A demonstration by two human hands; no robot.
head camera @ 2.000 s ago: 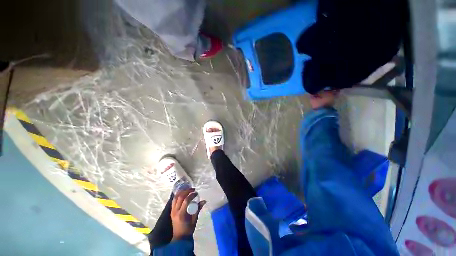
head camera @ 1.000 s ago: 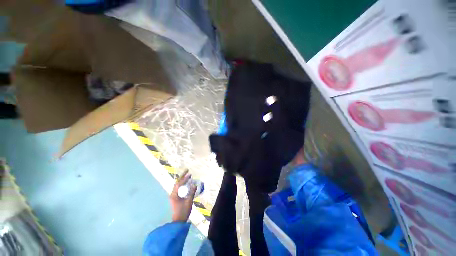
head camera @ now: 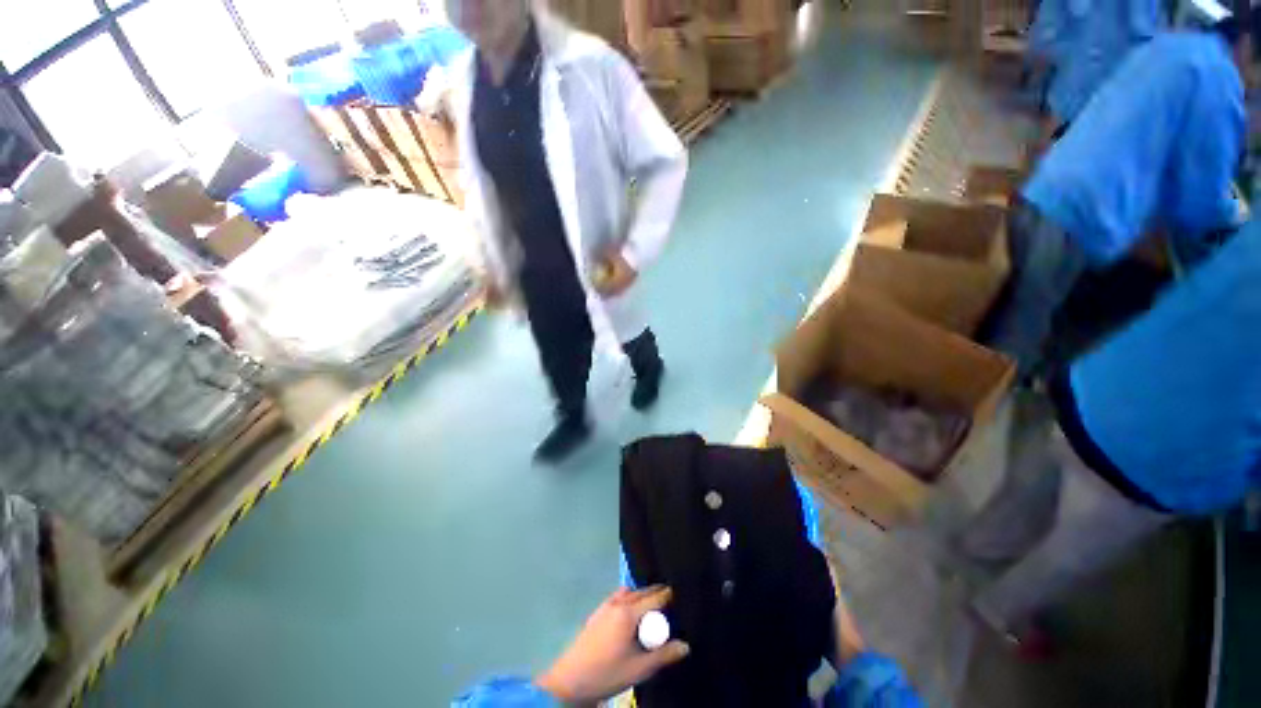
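A black garment [head camera: 747, 553] with round shiny snaps lies draped over a blue stool [head camera: 810, 515], of which only thin blue edges show, low in front of me. My left hand [head camera: 618, 645] is at the garment's left side and holds a bottle by its top; the white cap [head camera: 653, 631] shows between thumb and fingers, the rest is hidden. My right hand [head camera: 848, 639] is at the right side of the garment and stool, partly hidden by the cloth; its grip on the stool cannot be seen clearly.
A person in a white coat [head camera: 609, 152] walks in the aisle ahead. Open cartons [head camera: 885, 401] stand at right beside people in blue [head camera: 1148, 152] who bend over. Wrapped stacks on pallets [head camera: 125, 401] stand at left behind yellow-black tape [head camera: 297, 463].
The view has lifted from floor and bench to the aisle, and the printed boxes have left the picture. The garment-covered stool is now lower in view, with my left hand and bottle against it.
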